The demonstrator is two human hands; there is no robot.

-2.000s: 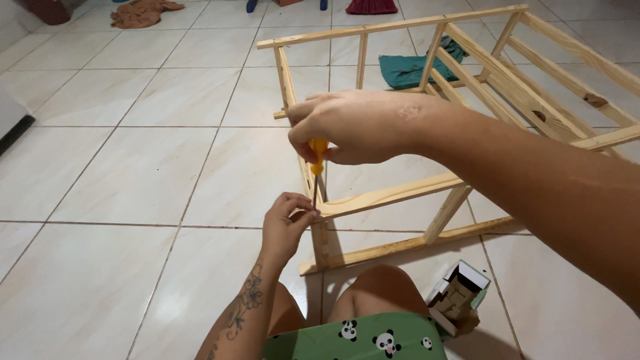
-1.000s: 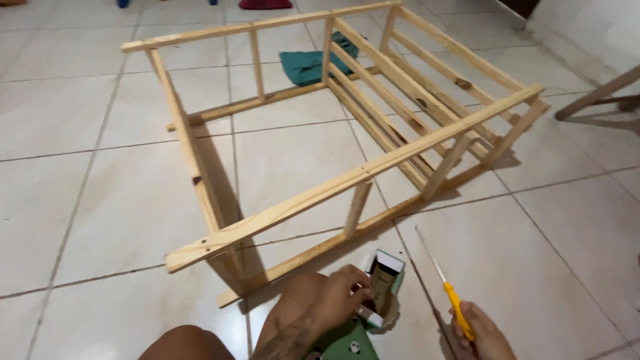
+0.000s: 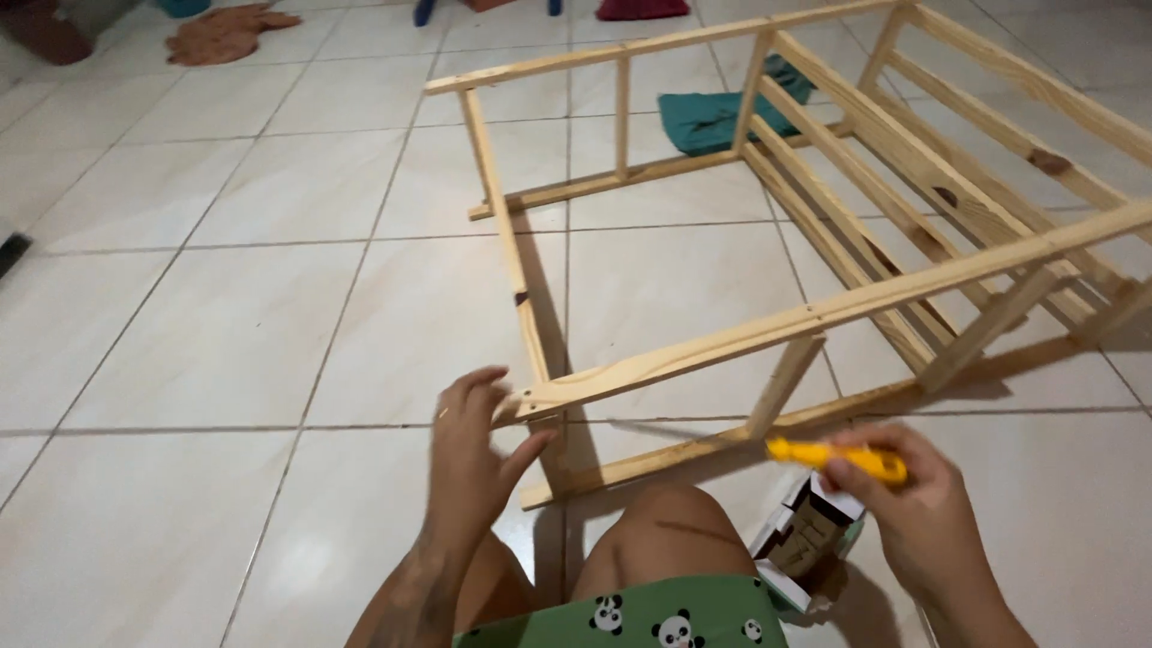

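Observation:
A light pine wood frame (image 3: 702,352) of rails and slats lies on the tiled floor in front of me. My left hand (image 3: 481,450) is at the near left end of its upper rail, fingers spread and slightly curled; whether a small piece is between them I cannot tell. My right hand (image 3: 909,495) grips the yellow handle of a screwdriver (image 3: 837,457), its blurred shaft pointing left over the frame's lower rail. Below that handle, an open small cardboard box (image 3: 810,540) stands on the floor beside my knee, with thin dark pieces in it.
A teal cloth (image 3: 706,121) lies on the floor by the frame's far side. Farther off are an orange-brown cloth (image 3: 225,34), a dark red cloth (image 3: 642,9) and a brown pot (image 3: 49,31). A dark object's edge (image 3: 13,252) shows at the far left.
My left hand has moved from the small box to the frame's near left corner. My right hand still holds the screwdriver, now level over the frame's near side. The view has swung left.

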